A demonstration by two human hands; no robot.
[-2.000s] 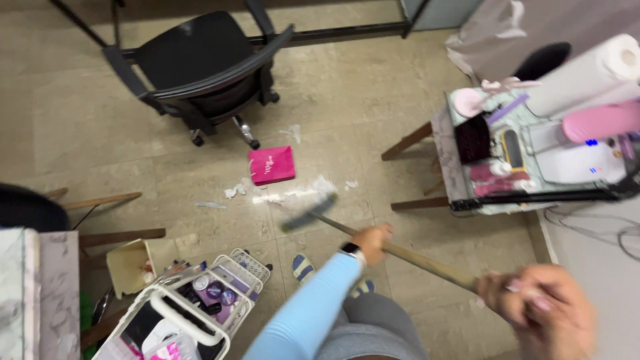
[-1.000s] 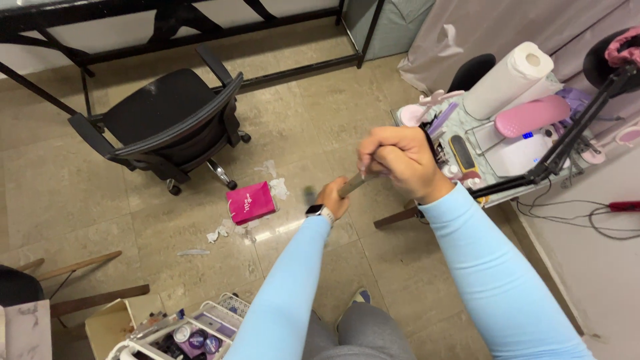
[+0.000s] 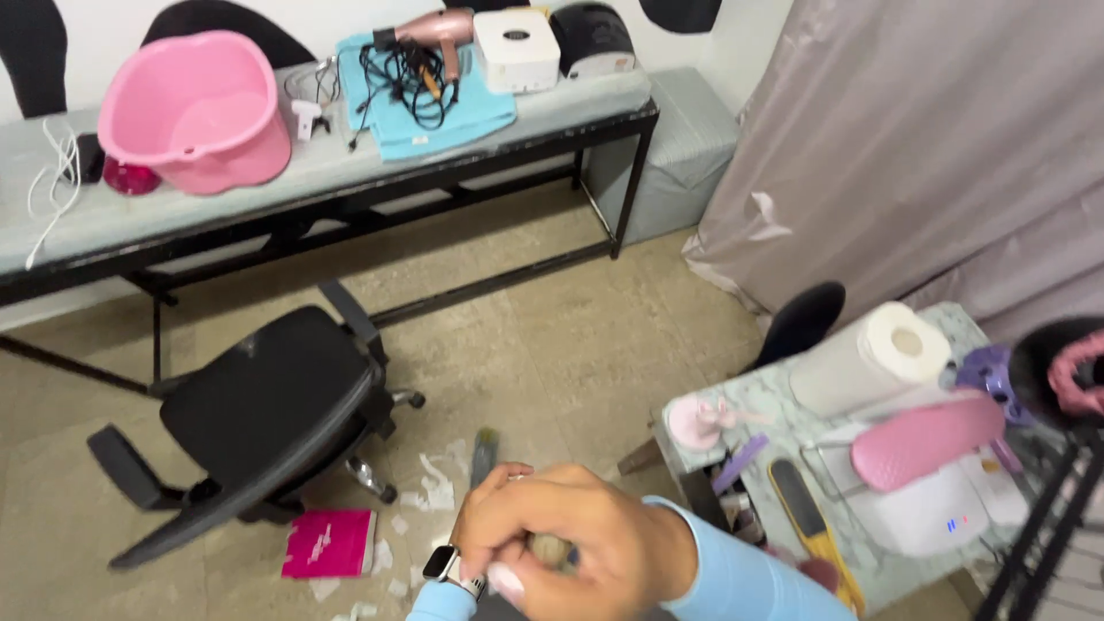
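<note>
The end of a broom's wooden handle (image 3: 549, 550) shows inside the curled fingers of my right hand (image 3: 578, 535), which is in the lower middle of the view. Just behind and left of it, my left hand (image 3: 487, 509) is partly hidden; a watch is on that wrist. Its grip on the handle is mostly covered by the right hand. Beyond the hands, the broom head (image 3: 485, 457) is on the tiled floor. White paper scraps (image 3: 435, 487) lie to its left, and a bright pink paper bag or packet (image 3: 329, 543) lies flat further left.
A black office chair (image 3: 276, 388) stands left. Behind it, a long padded bench (image 3: 310, 185) holds a pink basin (image 3: 194, 112), a blue towel (image 3: 448, 121) and a hair dryer (image 3: 440, 34). At right, a marble-patterned table (image 3: 785, 423) bears a paper towel roll (image 3: 871, 358) and a foot file (image 3: 802, 509).
The view has swung up toward the bench. The broom head, left of my hands and in front of the pink bag two seconds ago, now lies beyond my hands, right of the scraps.
</note>
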